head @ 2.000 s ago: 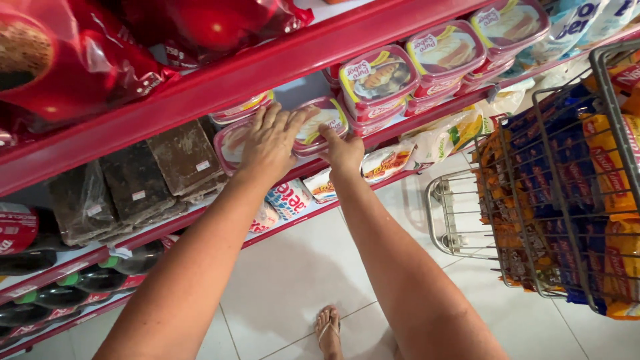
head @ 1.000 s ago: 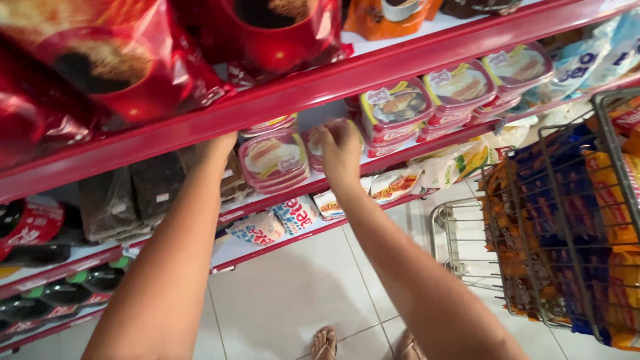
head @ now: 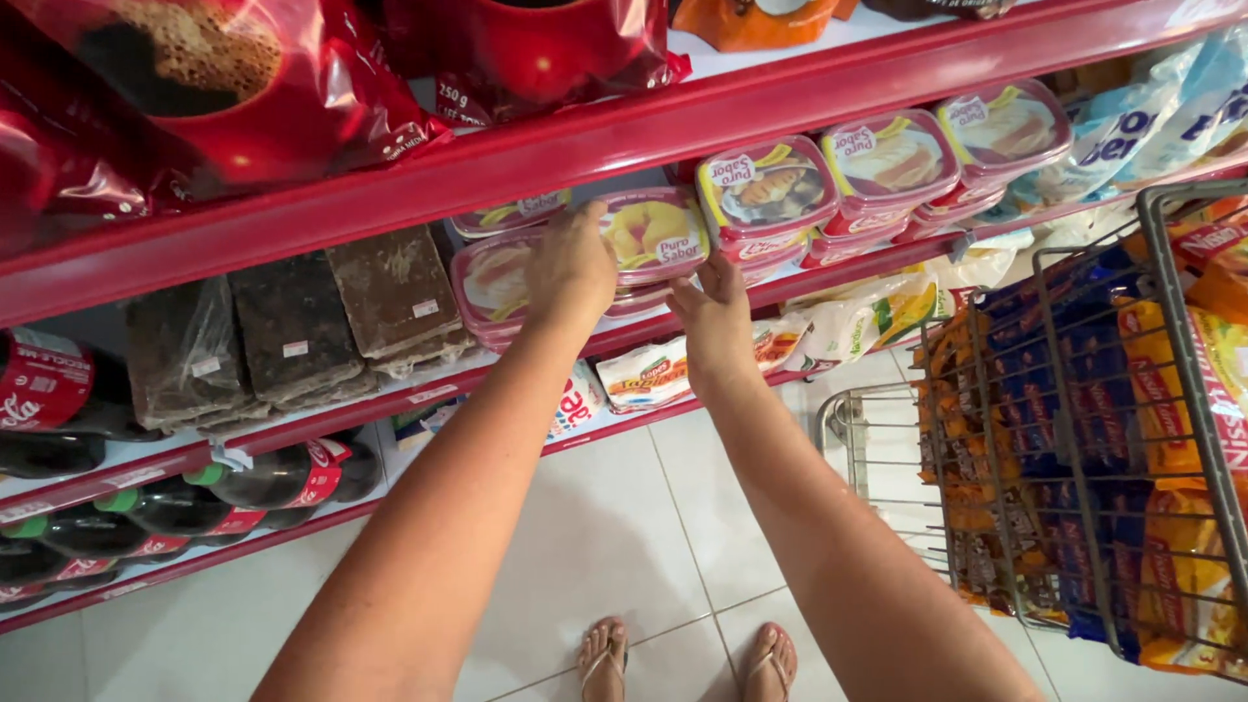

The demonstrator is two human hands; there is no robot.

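A margarine tub with a yellow and pink lid (head: 653, 232) sits on top of a stack on the middle shelf. My left hand (head: 575, 261) lies against its left side, fingers over the edge. At its lower right corner my right hand (head: 714, 307) touches it with fingertips and thumb. Whether either hand bears its weight is not clear. To the left, another tub stack (head: 492, 283) stands partly behind my left hand. Right of the tub are more stacked tubs, the nearest with a pictured lid (head: 767, 190).
Red coffee packs (head: 526, 49) fill the shelf above its red edge (head: 487, 171). Dark wrapped blocks (head: 390, 292) lie left, cola bottles (head: 283, 473) below. A wire cart (head: 1063, 419) full of packets stands right. White tapioca bags (head: 648, 375) lie on the lower shelf.
My left hand, hidden behind the shelf edge at the left a second ago, is now at the tub. My right hand has moved from the tub's top to its lower right corner.
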